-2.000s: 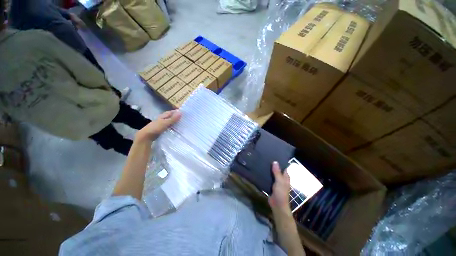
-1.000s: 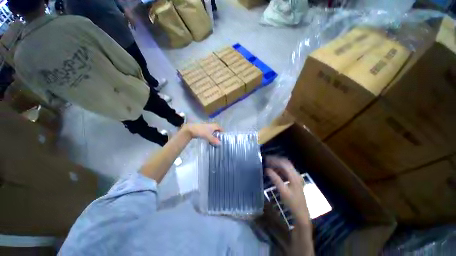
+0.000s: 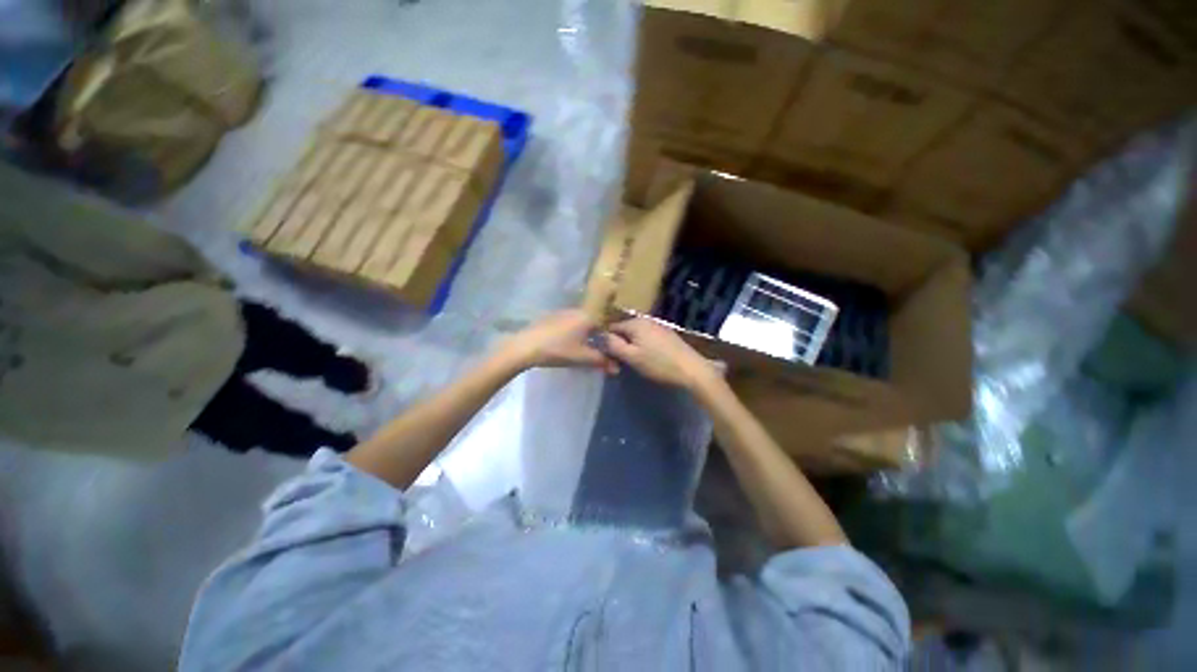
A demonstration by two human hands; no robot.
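A bagged panel (image 3: 637,453) hangs in front of my body, dark where the panel shows through the clear-white air-column bag. My left hand (image 3: 565,341) grips its top edge. My right hand (image 3: 654,352) is beside it at the same edge, and the fingertips of both hands meet there. The exact finger grip is blurred. The open carton of panels (image 3: 932,315) stands just beyond my right hand, with dark panel edges in rows inside. One solar panel (image 3: 781,319) lies on top of them, shiny with white grid lines.
Sealed cartons (image 3: 853,112) are stacked behind the open carton. Stretch wrap (image 3: 1037,341) and a green bundle (image 3: 1011,505) are at the right. Small cartons (image 3: 381,184) sit on a blue pallet (image 3: 516,125). A person (image 3: 105,328) stands at the left, near a tan sack (image 3: 158,92).
My right hand has left the carton and joined my left hand at the top of the bagged panel. The pack is lower against my body. The view has turned right and down.
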